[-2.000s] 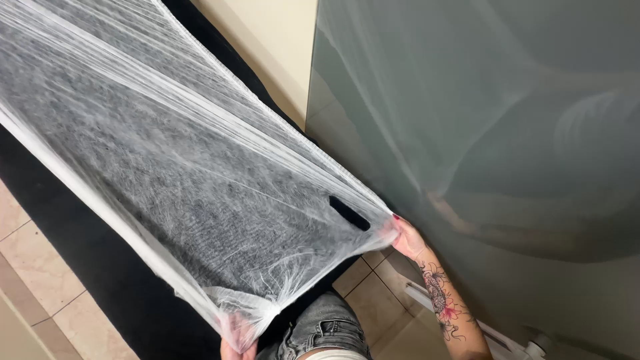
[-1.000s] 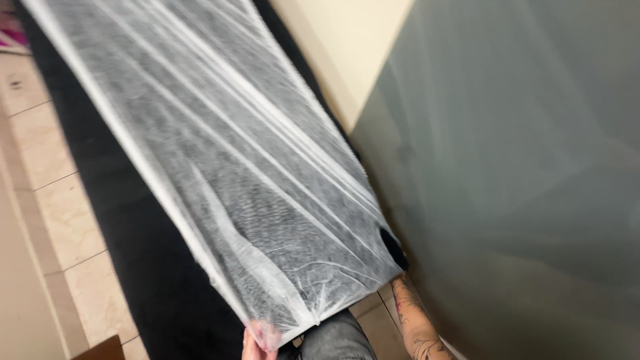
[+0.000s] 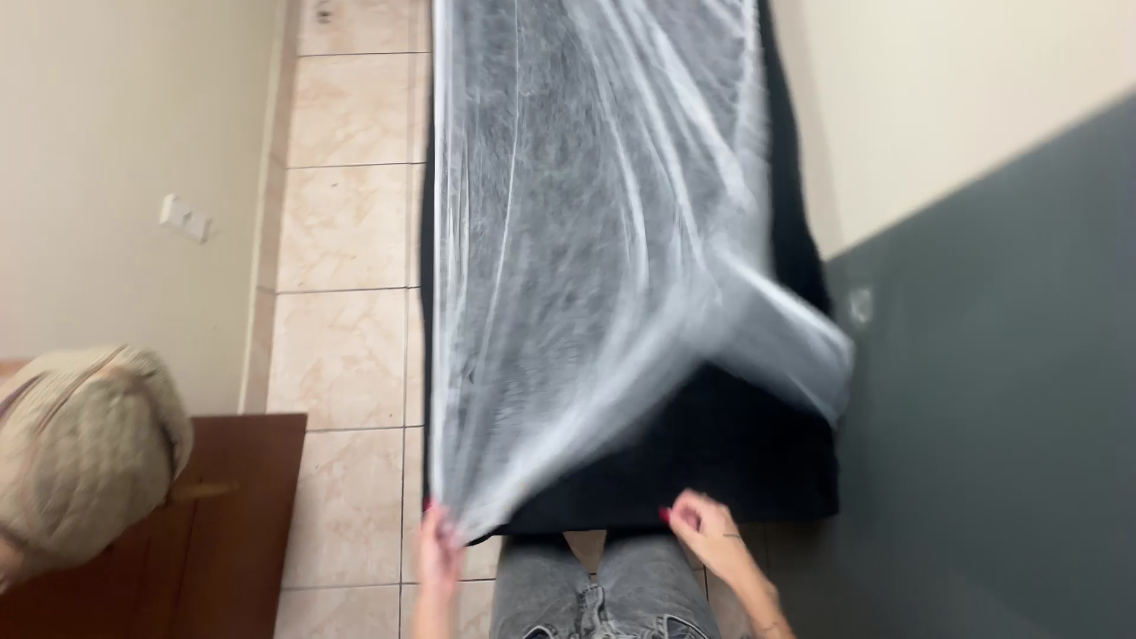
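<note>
A sheer white nonwoven sheet [image 3: 568, 222] lies over a long padded surface with a black cover [image 3: 657, 461]. My left hand [image 3: 438, 546] pinches the sheet's near left corner at the end of the black surface. The sheet's near right part is blurred and folds loosely over the right edge, leaving the black cover bare at the near right. My right hand [image 3: 701, 528] is at the near edge of the black cover, apart from the sheet, with its fingers curled; no object shows in it.
A brown wooden furniture top [image 3: 235, 532] with a beige quilted item [image 3: 98, 453] stands at the left. Beyond it are a pale wall [image 3: 133, 133] with a socket plate [image 3: 185, 218] and floor tiles [image 3: 342, 355]. A grey panel [image 3: 994, 399] borders the right side.
My right hand has let go of the sheet's right corner, which now hangs loose to the right. My left hand still holds the left corner. The view has turned toward the left.
</note>
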